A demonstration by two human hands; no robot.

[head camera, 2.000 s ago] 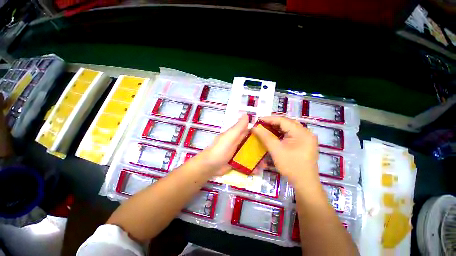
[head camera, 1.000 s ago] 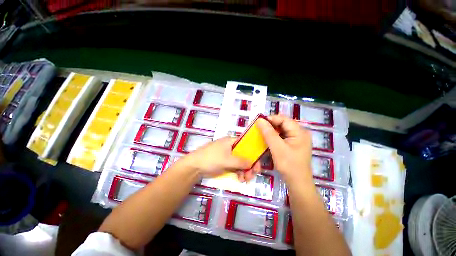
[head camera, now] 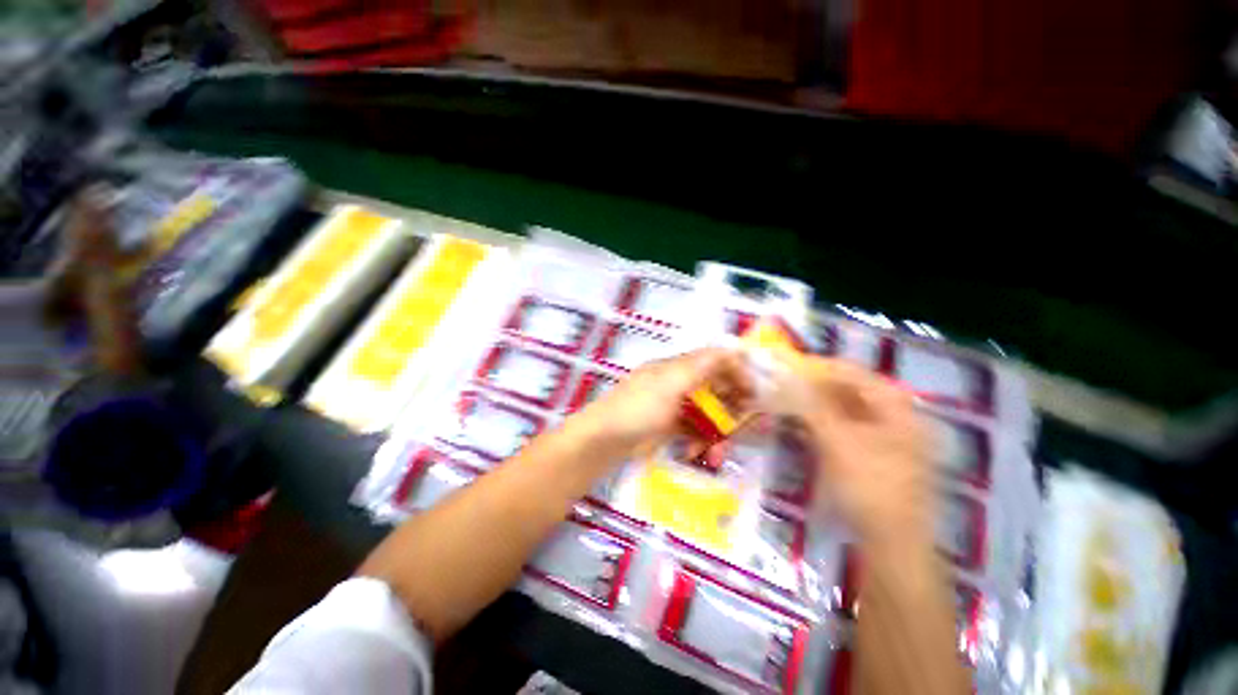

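Observation:
The picture is blurred. My left hand (head camera: 675, 394) is shut on a red-edged phone housing (head camera: 711, 411) with yellow film on its face, held above the blister tray (head camera: 1032, 468). My right hand (head camera: 869, 428) is just right of it, fingers towards the housing; a pale, blurred piece shows at its fingertips, and I cannot tell if it is gripped. A white sticker sheet (head camera: 754, 283) lies over the tray under my hands, with a yellow sticker (head camera: 690, 504) at its near end. Red-edged housings (head camera: 526, 373) sit in the tray's pockets.
Two thick sticker sheet stacks (head camera: 310, 292) (head camera: 414, 319) lie left of the tray. Used backing sheets (head camera: 1140, 570) lie at right. A dark blue round container (head camera: 125, 458) is at lower left. Behind runs the green belt (head camera: 543, 204), with red bins (head camera: 1005, 68) beyond. A person's blurred arm (head camera: 102, 285) shows at far left.
The view has swung, so the bench sits further right and lower. My right thumb has left the yellow face, and the housing is turned, showing less of it. A pale piece now shows by the right fingers.

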